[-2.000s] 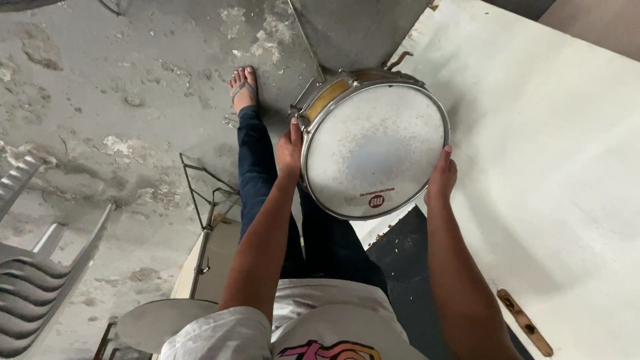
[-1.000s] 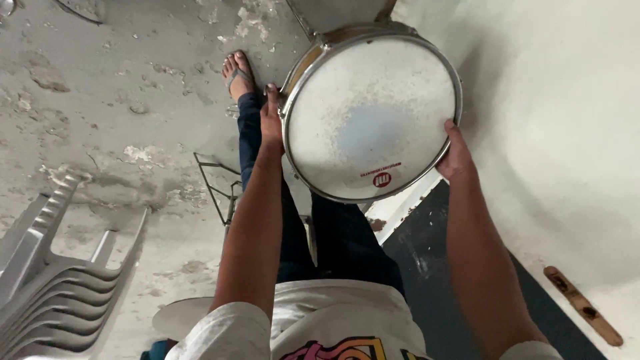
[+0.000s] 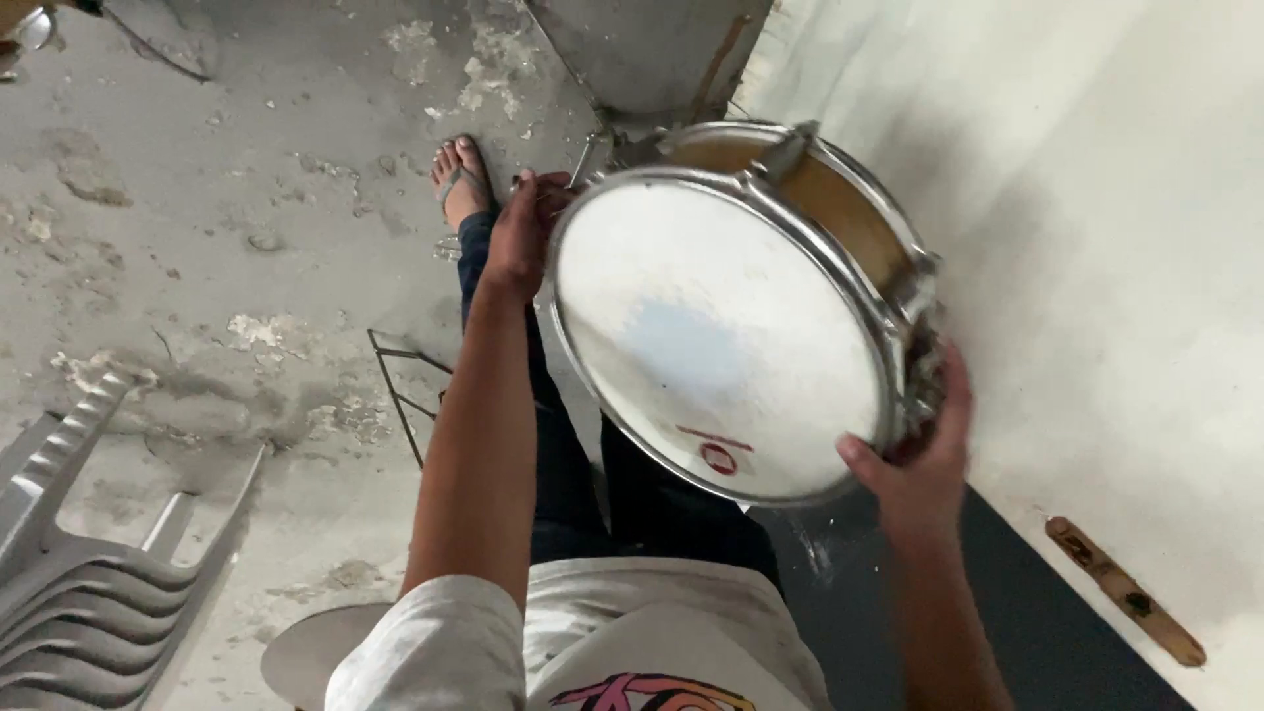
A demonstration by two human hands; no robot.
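Note:
A snare drum (image 3: 721,336) with a white head, metal rims and a wood-coloured shell is held up in front of my legs, tilted so that its far side shows. The head is worn at the middle and bears a red logo. My left hand (image 3: 528,232) grips the rim at the upper left, its fingers partly hidden behind the drum. At the lower right my right hand (image 3: 918,444) holds the edge, thumb on the rim and fingers round the shell's metal fittings.
Stacked grey plastic chairs (image 3: 109,592) stand at the lower left. A thin metal stand (image 3: 395,395) is beside my left leg, and a round grey disc (image 3: 321,652) lies below it. A pale wall (image 3: 1116,296) with a wooden strip (image 3: 1126,592) is on the right.
The drum has turned and tilted in my hands, so more of its shell and metal fittings shows. My right hand has moved from the rim's right side to the lower right edge.

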